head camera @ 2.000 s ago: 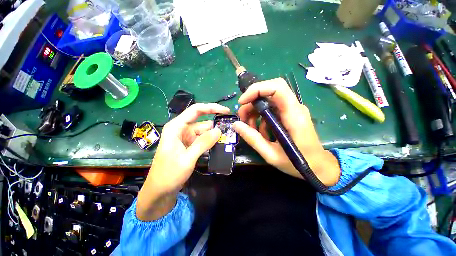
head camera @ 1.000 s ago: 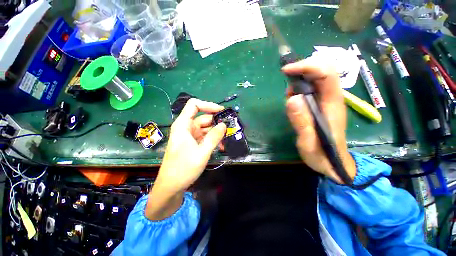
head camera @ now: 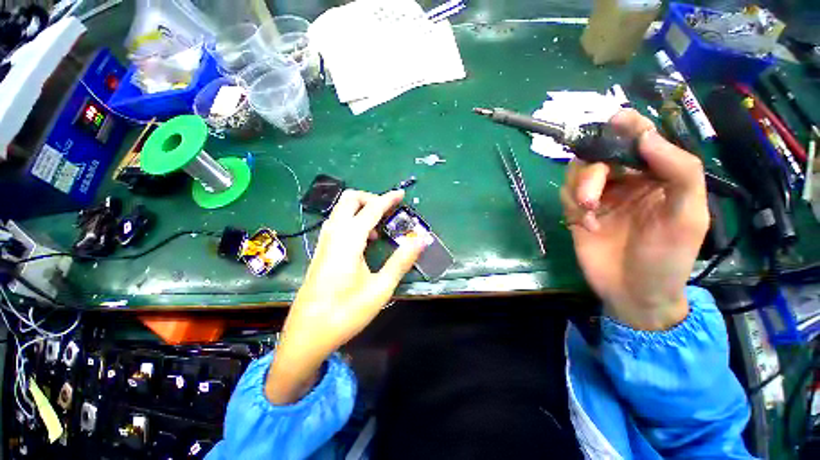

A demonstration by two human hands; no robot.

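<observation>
The open watch case (head camera: 402, 225) lies near the bench's front edge, with silvery and orange parts inside. Its flat dark screen module (head camera: 434, 260) extends toward the lower right. My left hand (head camera: 346, 260) is around the case, thumb and fingers at its left and lower sides, gripping it. My right hand (head camera: 640, 216) is raised at the right and holds the soldering iron (head camera: 604, 142) between thumb and fingers, its metal tip pointing left over the bench. Tweezers (head camera: 521, 199) lie between the hands.
A second opened unit (head camera: 262, 251) and a black square part (head camera: 322, 193) lie left of my work. The green solder spool (head camera: 211, 171) stands further left. White wipes (head camera: 575, 117) lie behind the iron. Marker pens (head camera: 688, 99) and dark rods are at right. Clear cups (head camera: 279, 94) stand at upper left.
My right hand has moved away from the case to the right with the soldering iron, which now points left. The screen module is now angled to the lower right. The tweezers are more fully visible.
</observation>
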